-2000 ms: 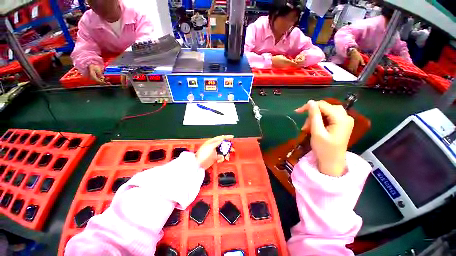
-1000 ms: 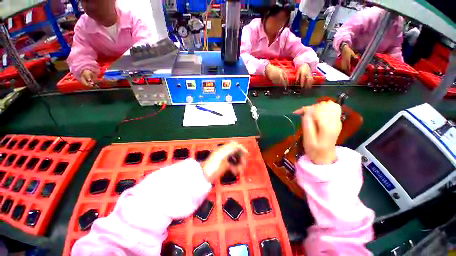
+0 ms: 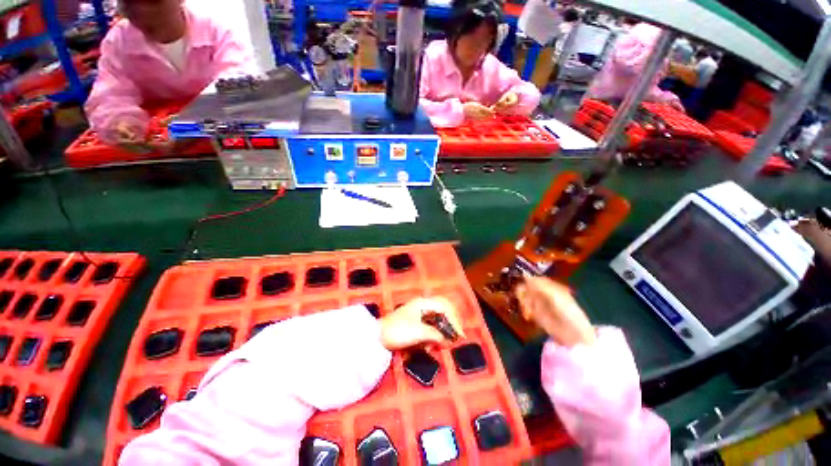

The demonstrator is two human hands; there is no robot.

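An orange-red component tray (image 3: 301, 407) holds dark smartwatch units, one lit pale white (image 3: 438, 445). My left hand (image 3: 410, 328) is over the tray's right half, holding a small dark smartwatch unit (image 3: 442, 324) in its fingers. The orange-brown test fixture (image 3: 497, 273) stands right of the tray with its upper plate (image 3: 576, 218) tilted up. My right hand (image 3: 558, 311) is at the near side of the fixture's base, fingertips down on its dark parts. It is blurred; whether it grips anything is unclear.
Another tray (image 3: 91, 350) is at the left. Behind are paper (image 3: 355, 215) with a blue pen (image 3: 366, 197), a power supply (image 3: 258, 166) and a blue control box (image 3: 392, 162). A screened tester (image 3: 715, 264) stands right. People in pink smocks sit across the bench.
My right hand has moved down from the fixture's lever to its base, and the fixture's upper plate is now raised. My left hand has moved slightly nearer over the tray, still holding a unit.
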